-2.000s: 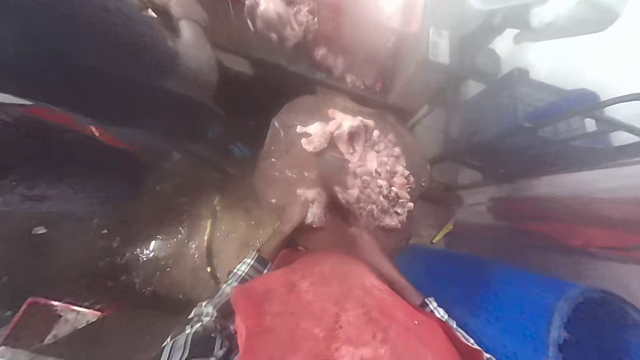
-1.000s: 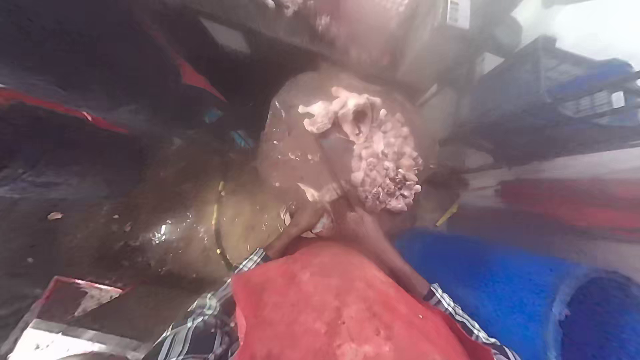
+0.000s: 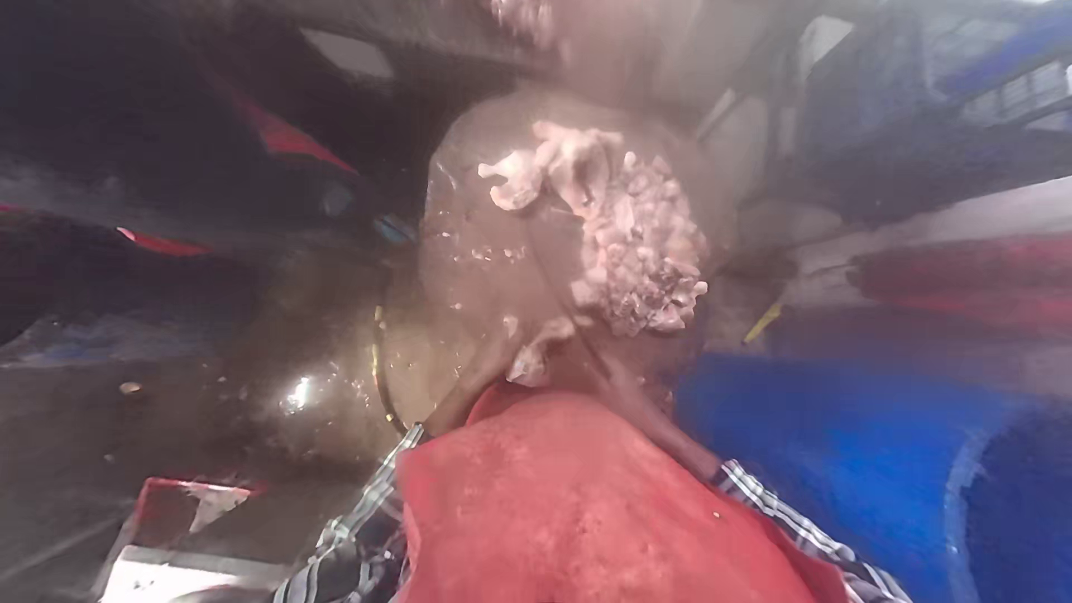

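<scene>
Pale raw meat, apparently chicken, lies heaped as small cut pieces [image 3: 645, 243] on the right of a round chopping block [image 3: 469, 218]. Larger pieces [image 3: 574, 163] rest at the heap's upper left. Near the block's front edge, a separate meat piece [image 3: 540, 352] is between my hands. My left hand [image 3: 502, 339] is at that piece's left side; blur hides its fingers and whether it grips. My right hand [image 3: 590, 343] is closed around what looks like a large knife, whose dark blade [image 3: 557, 260] points away from me beside the heap. Its handle is hidden.
A red apron [image 3: 586, 502] covers my front. A blue plastic barrel [image 3: 821, 452] lies at right, close to my right arm. More meat [image 3: 528, 17] is beyond the block. Wet floor [image 3: 318, 377] and a red-edged container [image 3: 193, 544] are at left.
The small meat piece between my hands shows more plainly now, near the apron. My hands remain at the block's near side. The heap looks much the same.
</scene>
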